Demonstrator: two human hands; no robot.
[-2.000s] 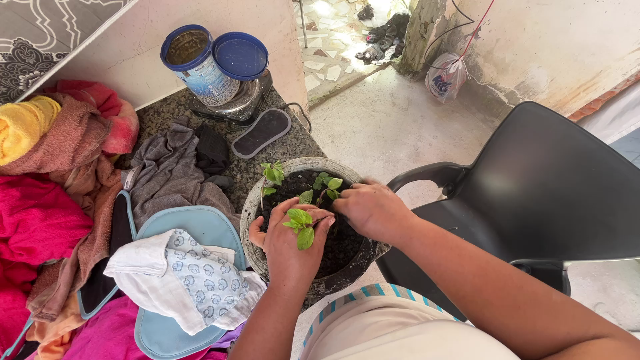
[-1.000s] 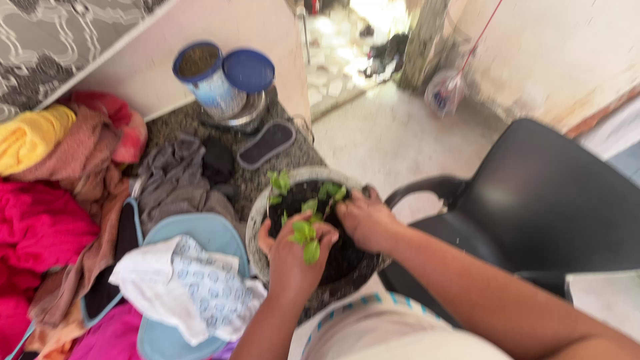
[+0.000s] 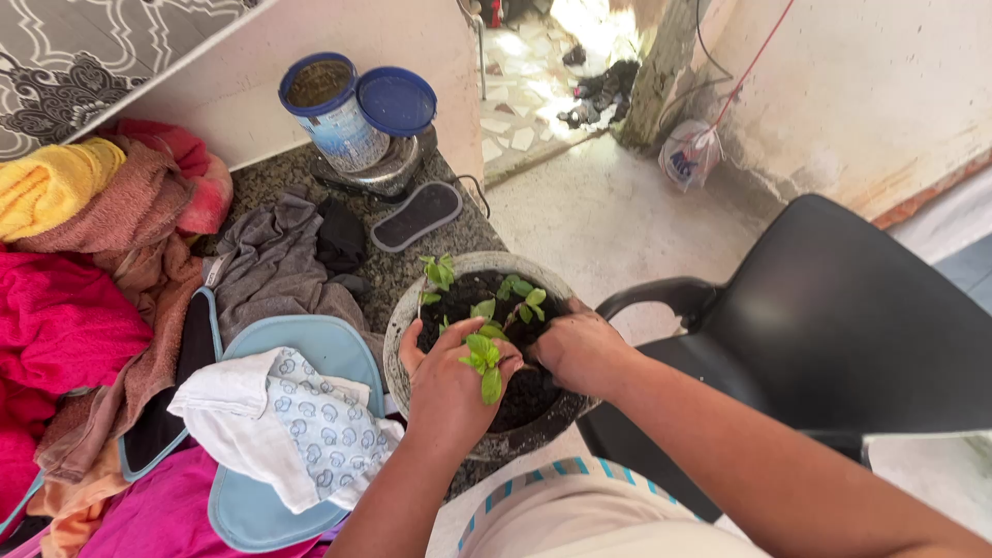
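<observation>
A round, rough grey pot (image 3: 401, 333) of dark soil (image 3: 527, 399) stands at the granite counter's corner, with several small green-leaved plants in it. My left hand (image 3: 457, 380) is over the pot's near left part, its fingers curled around a green seedling (image 3: 485, 360) whose leaves rise between thumb and fingers. My right hand (image 3: 581, 353) reaches over the right rim, fingertips down in the soil and hidden. Other leafy stems stand beyond the hands, at the back right (image 3: 528, 302) and by the left rim (image 3: 439, 273).
Left lie piled towels (image 3: 124, 194), a light blue bib-shaped cloth (image 3: 310, 337) and a white printed cloth (image 3: 325, 426). Behind, a tin (image 3: 341, 128) with a blue lid (image 3: 397, 101) stands near a dark oval pad (image 3: 417, 217) on the granite counter (image 3: 271, 167). A black chair (image 3: 845, 333) stands right.
My right hand's fingers have gone lower into the soil at the pot's right side. My left hand stays around the seedling.
</observation>
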